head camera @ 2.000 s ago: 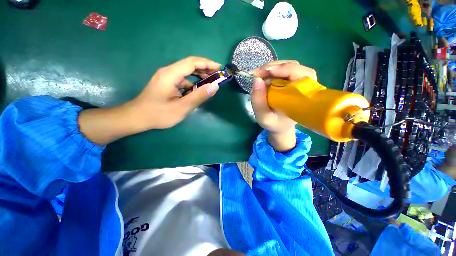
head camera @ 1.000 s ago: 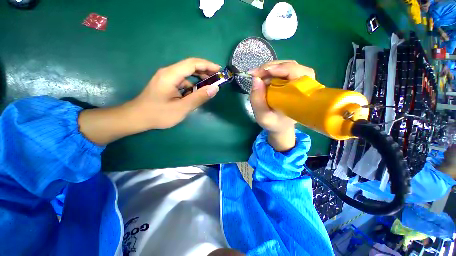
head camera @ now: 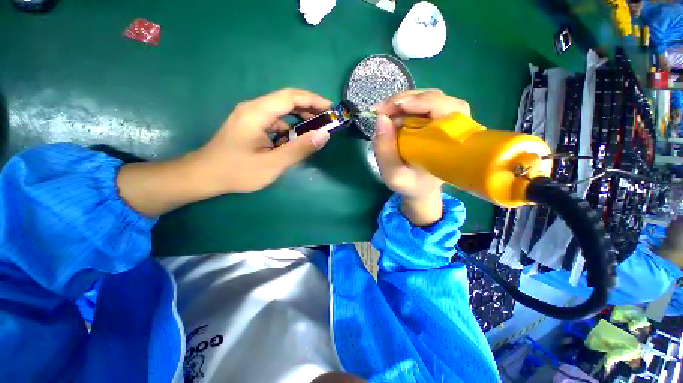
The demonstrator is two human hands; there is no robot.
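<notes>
My left hand (head camera: 258, 142) holds a small dark phone-like assembly (head camera: 314, 125) between thumb and fingers, tilted up to the right. A gold-brown part and a dark tip show at its right end. My right hand (head camera: 414, 135) is shut around the front of a yellow soldering tool (head camera: 472, 157), with a thick black cord at its rear. The tool's thin tip is at the assembly's right end; whether it touches cannot be told. A round dish of silver-grey beads (head camera: 378, 81) lies just behind the tip, partly covered by my right fingers.
A white pot (head camera: 420, 31) stands behind the dish, and a white wad (head camera: 317, 10) is at the far edge. A red packet (head camera: 143, 31) lies far left. A small black unit (head camera: 562, 40) is far right. Stacked black trays (head camera: 592, 142) and blue-sleeved people are at right.
The assembly in my left hand has turned slightly and moved a little to the right. The yellow tool has shifted slightly left. The unit at far right has moved a little right.
</notes>
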